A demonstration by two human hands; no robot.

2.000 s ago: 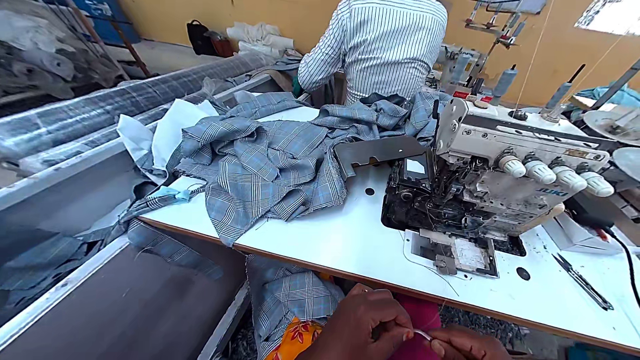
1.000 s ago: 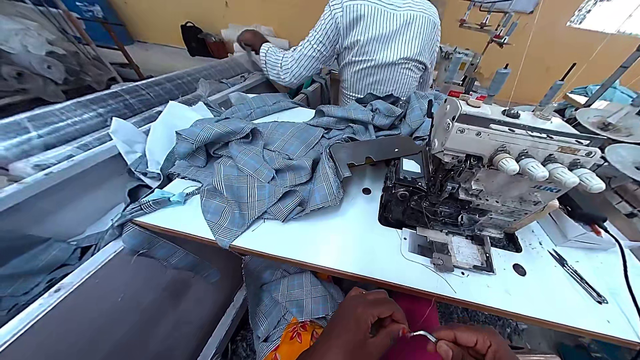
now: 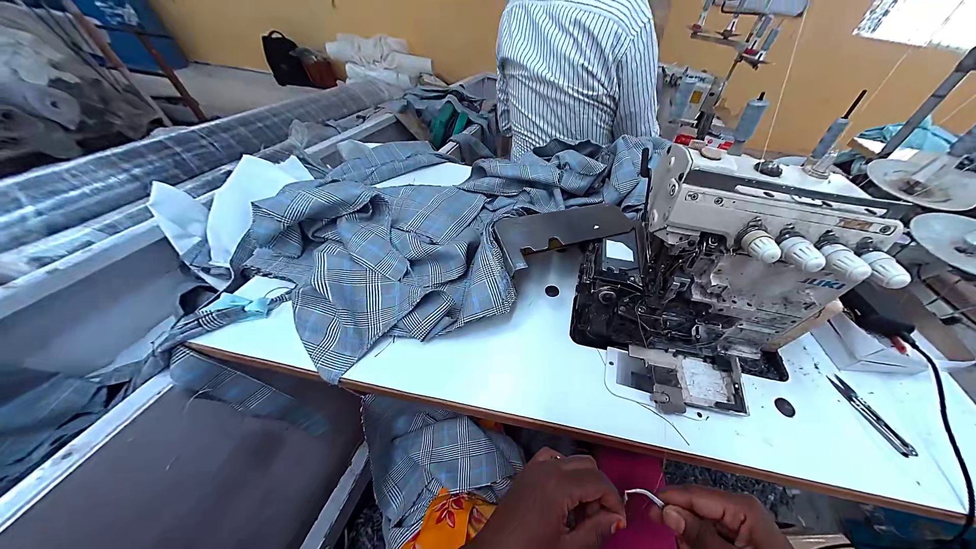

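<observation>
At the bottom of the head view my left hand point(image 3: 560, 499) has its fingertips pinched together; whether a thread lies between them is too small to tell. Close to its right, my right hand point(image 3: 717, 518) grips a small curved metal piece point(image 3: 645, 496), whose free end points toward the left fingertips. Both hands are below the front edge of a white sewing table point(image 3: 488, 381). Above them stands a Juki overlock sewing machine point(image 3: 732, 267) with its cover swung open. Metal tweezers point(image 3: 873, 415) lie on the table to the right.
Grey plaid fabric point(image 3: 396, 259) is heaped on the table's left half beside a dark metal plate point(image 3: 568, 229). A grey trough point(image 3: 191, 457) runs along the left. A person in a striped shirt point(image 3: 579, 69) is behind the table. A black cable point(image 3: 945, 412) hangs at the right.
The person behind the table, whose arm reached left a second ago, now has that arm out of sight. My hands stay near the same place, fingertips close together.
</observation>
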